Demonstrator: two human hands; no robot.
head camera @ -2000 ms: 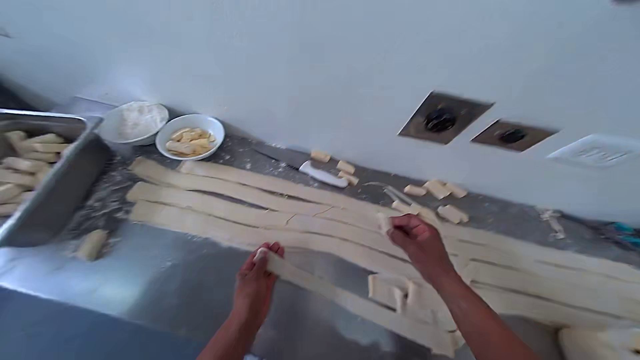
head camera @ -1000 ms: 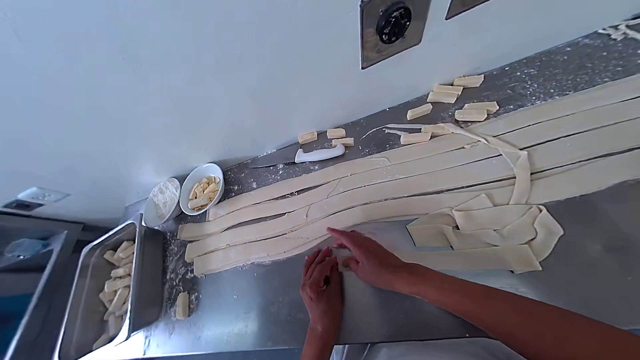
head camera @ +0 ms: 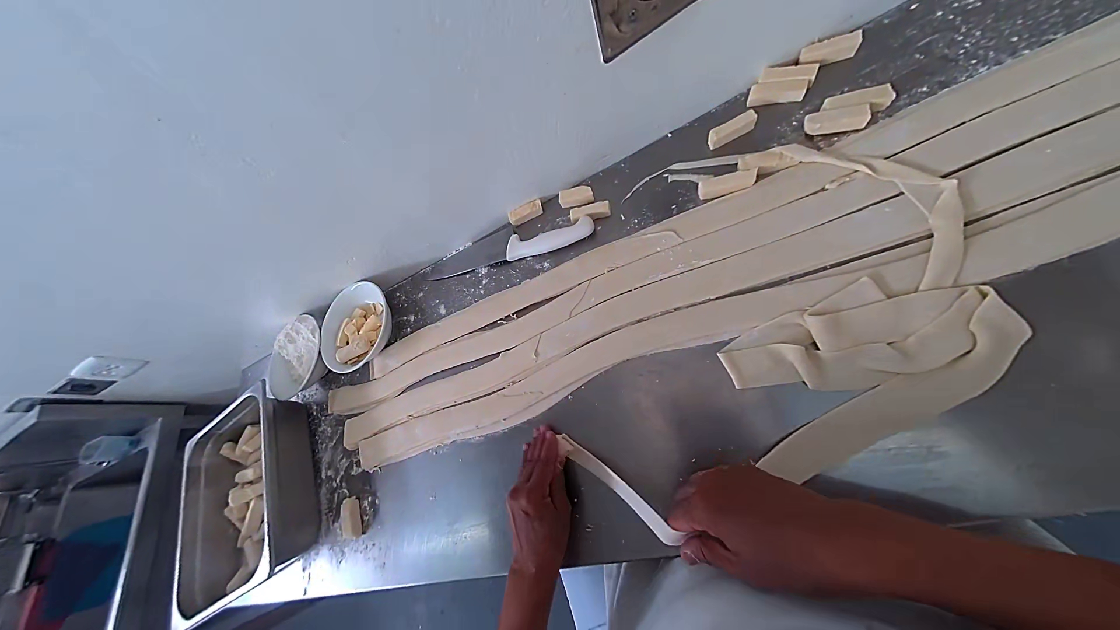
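Note:
My right hand (head camera: 735,525) grips the near end of a narrow dough strip (head camera: 617,486) close to the counter's front edge. At the strip's other end, my left hand (head camera: 539,490) lies with its fingers extended against the dough; whether it pinches anything is hidden. Long flat dough strips (head camera: 665,315) run side by side across the steel counter beyond my hands. A folded heap of dough strip (head camera: 884,341) rests on the right, its tail reaching down to my right hand. A thin dough trimming (head camera: 948,232) loops over the long strips.
A white-handled knife (head camera: 549,239) lies near the wall among cut sticks (head camera: 733,129). Left stand a bowl of pale pieces (head camera: 332,337), a bowl of white powder (head camera: 278,363) and a steel pan (head camera: 293,477) holding sticks. One stick (head camera: 351,518) lies beside the pan.
My hands, close together one second ago, are now apart with a narrow dough strip between them. The view has turned.

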